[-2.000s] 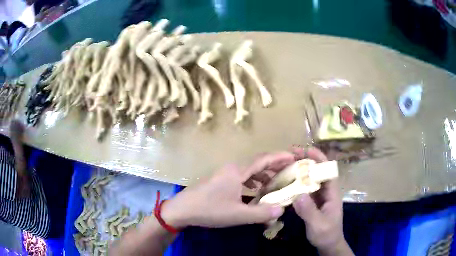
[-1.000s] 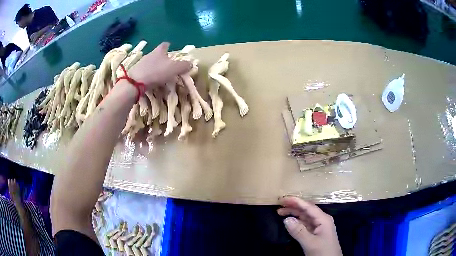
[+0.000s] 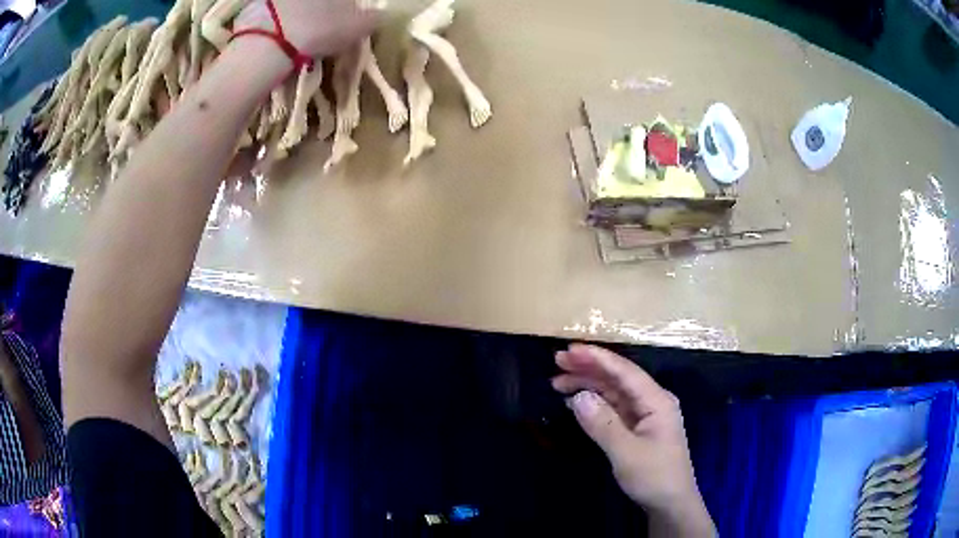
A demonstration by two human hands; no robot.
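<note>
A pile of joined cream leg bodies (image 3: 137, 79) lies overlapping at the left of the tabletop, feet toward me. The rightmost joined body (image 3: 421, 89) lies with its legs spread. My left hand (image 3: 326, 26) is over the top of the pile at the frame's upper edge; its fingers are partly cut off and blurred, so its hold is unclear. A red string is round the wrist. My right hand (image 3: 626, 420) is empty, fingers curved and apart, at the table's near edge. The glue stand (image 3: 652, 184), with a yellowish top and red spot, sits on cardboard scraps (image 3: 694, 248).
A white oval cup (image 3: 723, 143) is at the stand's edge, with a white squeeze bottle (image 3: 820, 135) to its right. Blue trays with cream parts stand below left (image 3: 282, 420) and right (image 3: 808, 452). Black parts (image 3: 26, 147) lie far left. A person in stripes is at lower left.
The joined piece held in both hands earlier is no longer in them. My left hand went to the pile and stays there. My right hand is empty. The view has tilted down.
</note>
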